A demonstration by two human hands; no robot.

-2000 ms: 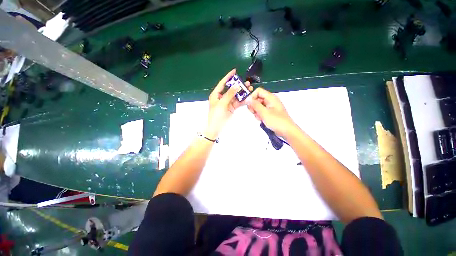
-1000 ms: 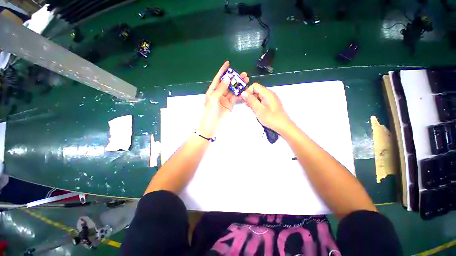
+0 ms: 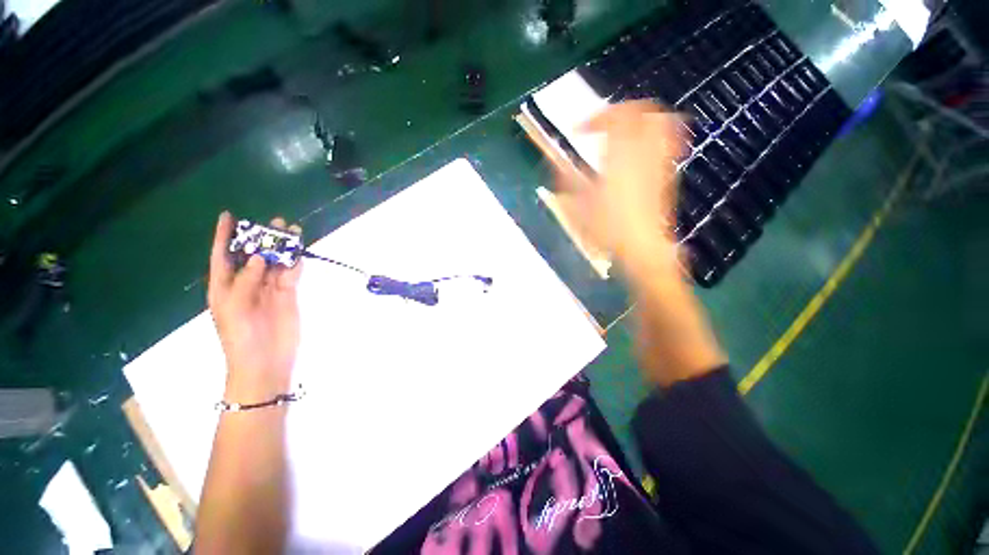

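My left hand (image 3: 258, 293) holds a small circuit board (image 3: 267, 243) between thumb and fingers above the far left corner of the white sheet (image 3: 358, 390). A thin black lead runs from the board to a tied cable bundle (image 3: 403, 288) that lies on the sheet, its loose end pointing right. My right hand (image 3: 634, 163) is blurred, over the near left edge of the black blister tray (image 3: 748, 119); whether it holds anything cannot be told.
Dark units, one a corded unit (image 3: 345, 163), lie on the green surface beyond the sheet. A white strip (image 3: 569, 100) borders the trays. A torn tan patch (image 3: 577, 230) lies between sheet and trays. A paper scrap (image 3: 76, 507) is at lower left.
The view has swung right, showing more of the trays. My right hand has left the board and moved over to the trays. The left hand keeps the board; the cable bundle now shows fully.
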